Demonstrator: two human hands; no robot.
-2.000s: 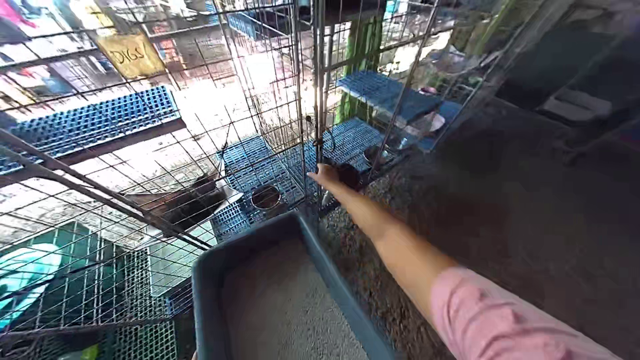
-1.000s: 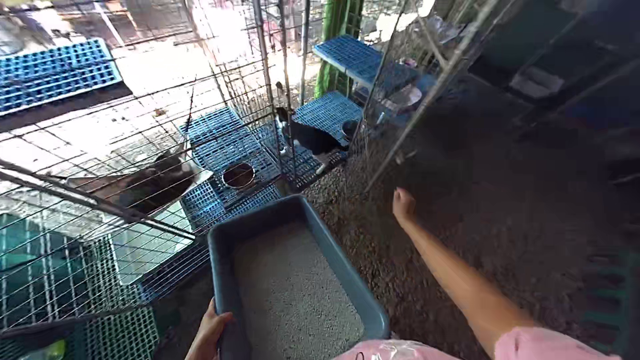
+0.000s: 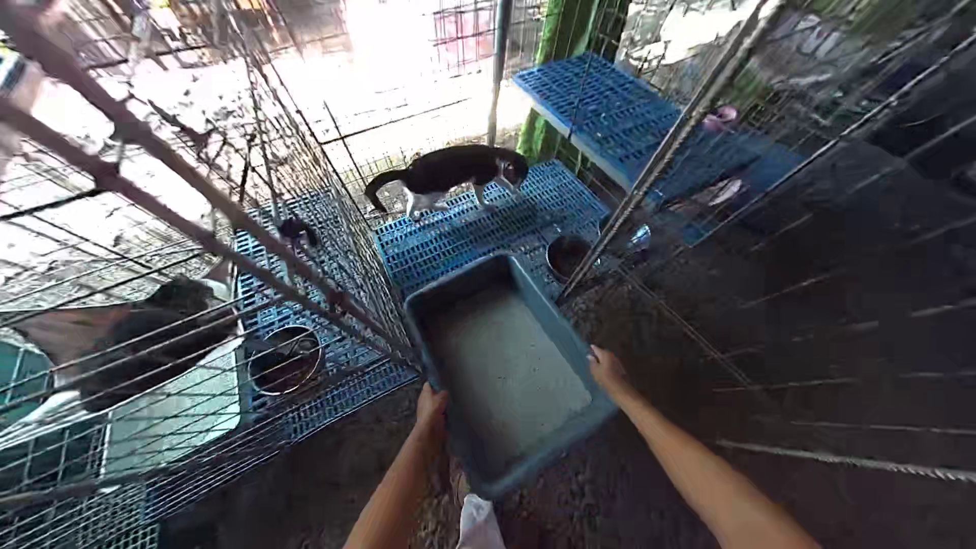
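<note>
A grey-blue plastic litter tray (image 3: 564, 335) with a layer of grey litter (image 3: 518, 366) is held in front of me by its two long sides. My left hand (image 3: 431, 408) grips the left rim and my right hand (image 3: 608, 370) grips the right rim. The tray's far end reaches the edge of a blue slatted plastic platform (image 3: 488, 229) in the cage opening. On that platform stands a black-and-white cat (image 3: 457, 171), its head to the right. A metal bowl (image 3: 568, 255) is beside the tray's far right corner.
Wire mesh panels (image 3: 335, 290) rise at the left; a wire door frame (image 3: 656, 164) slants at the right. Behind the left mesh are a dark and white cat (image 3: 152, 343), a bowl (image 3: 286, 360) and a pale green tray (image 3: 175, 412). A raised blue shelf (image 3: 602, 107) stands at the back.
My right hand has come from the wire door, where it was two seconds ago, to the tray's right rim. The tray has moved forward to the blue platform. The black-and-white cat has turned and stands farther back.
</note>
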